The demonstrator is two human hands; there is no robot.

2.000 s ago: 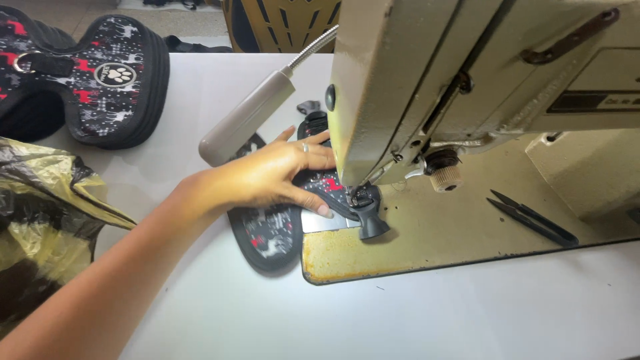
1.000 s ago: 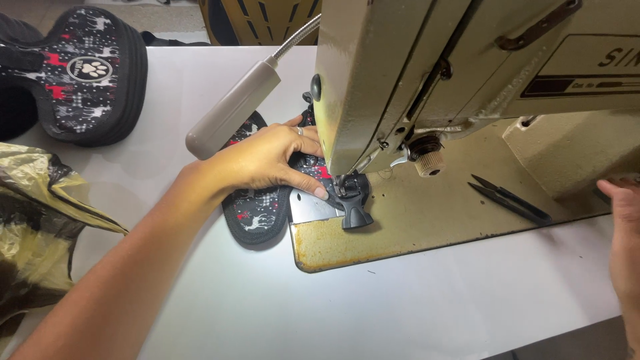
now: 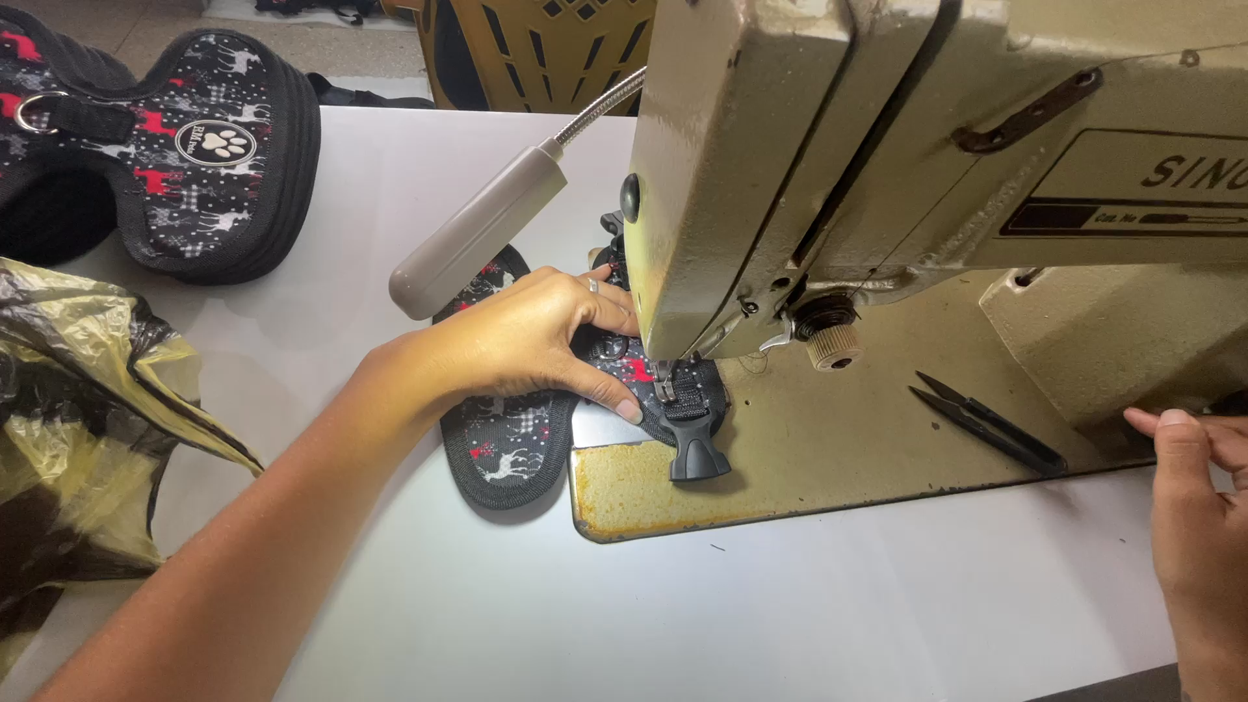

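Observation:
My left hand (image 3: pixel 546 336) lies spread on a black pet harness (image 3: pixel 507 444) printed with red and white deer, its thumb beside the presser foot (image 3: pixel 665 380) of a Singer sewing machine (image 3: pixel 741 175). A webbing strap on the harness sits at the foot, and a black plastic side-release buckle (image 3: pixel 696 450) hangs over the machine bed's front. Part of the harness is hidden behind my hand and the machine head. My right hand (image 3: pixel 1199 487) is at the right edge, fingers partly curled near the machine bed; no object shows in it. Black thread snips (image 3: pixel 990 424) lie on the bed.
A stack of similar harnesses (image 3: pixel 210 156) sits at the upper left. Below it is a crumpled yellow and black plastic bag (image 3: pixel 88 419). A grey lamp (image 3: pixel 478 229) on a flexible metal neck hangs over the white table (image 3: pixel 585 624). Behind stands a yellow-brown slotted plastic crate (image 3: pixel 546 49).
My right hand, absent two seconds ago, came into view at the right edge and now shows more fully. My left hand stays on the harness by the presser foot.

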